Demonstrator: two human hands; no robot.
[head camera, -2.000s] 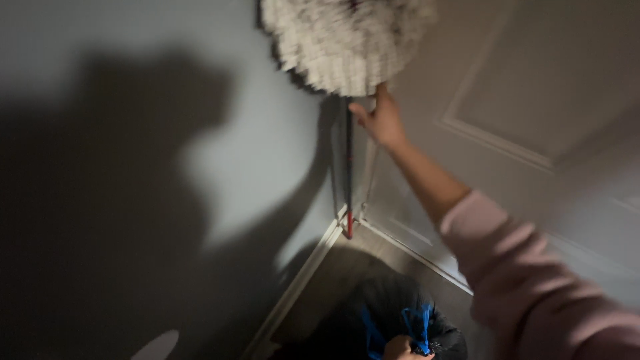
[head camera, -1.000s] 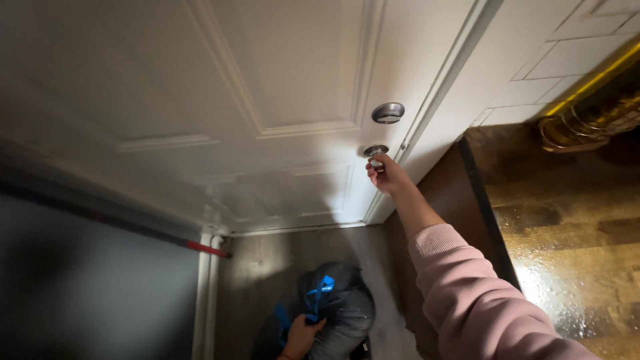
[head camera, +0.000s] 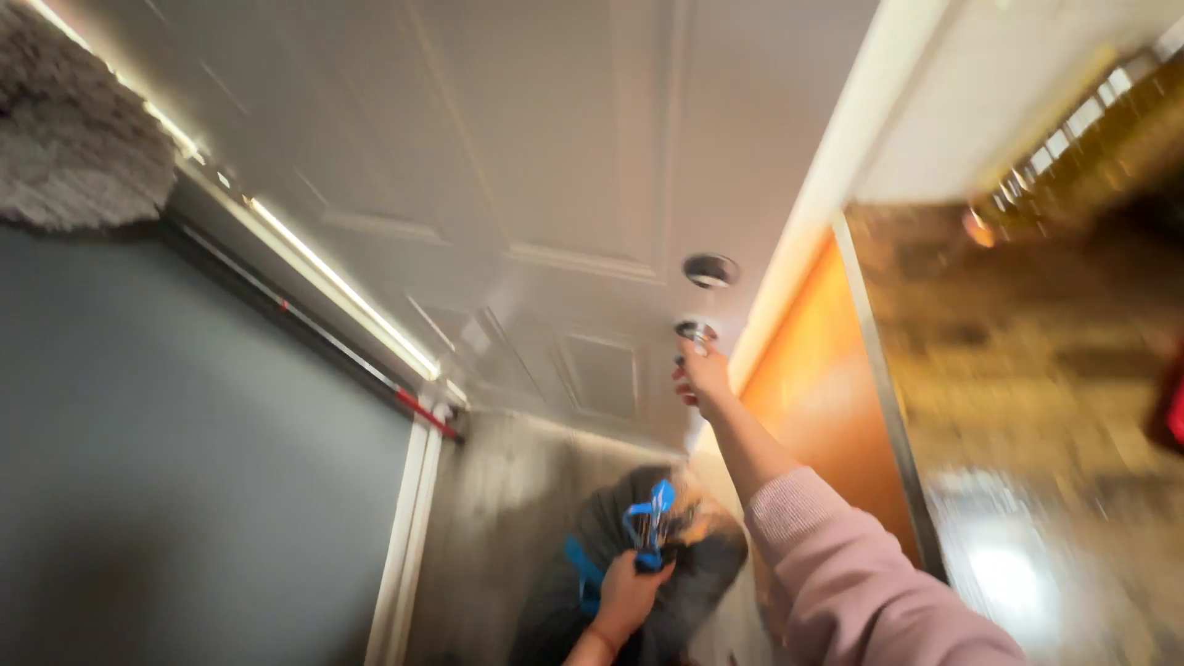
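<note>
My right hand (head camera: 703, 377), in a pink sleeve, grips the metal knob (head camera: 696, 331) of a white panelled door (head camera: 555, 139). Just above that knob sits a round deadbolt (head camera: 710, 270). Low in the view my left hand (head camera: 634, 587) is closed on the gathered top of a dark plastic bag (head camera: 689, 592) with blue drawstrings (head camera: 659, 504). Bright light shows along the door's left edge and at its right edge. Motion blur softens the picture.
At the left, a fluffy duster head (head camera: 79, 139) tops a pole (head camera: 314, 328) with a red end, beside a grey wall (head camera: 185, 416). A wooden counter (head camera: 1036, 370) with a yellowish object (head camera: 1064, 139) on it stands at the right. Wood-look floor (head camera: 490, 499) shows below.
My right hand has gone from beside the duster to the doorknob, which it held one second ago too. Bright light now shows along the door's edges. The left hand still holds the bag.
</note>
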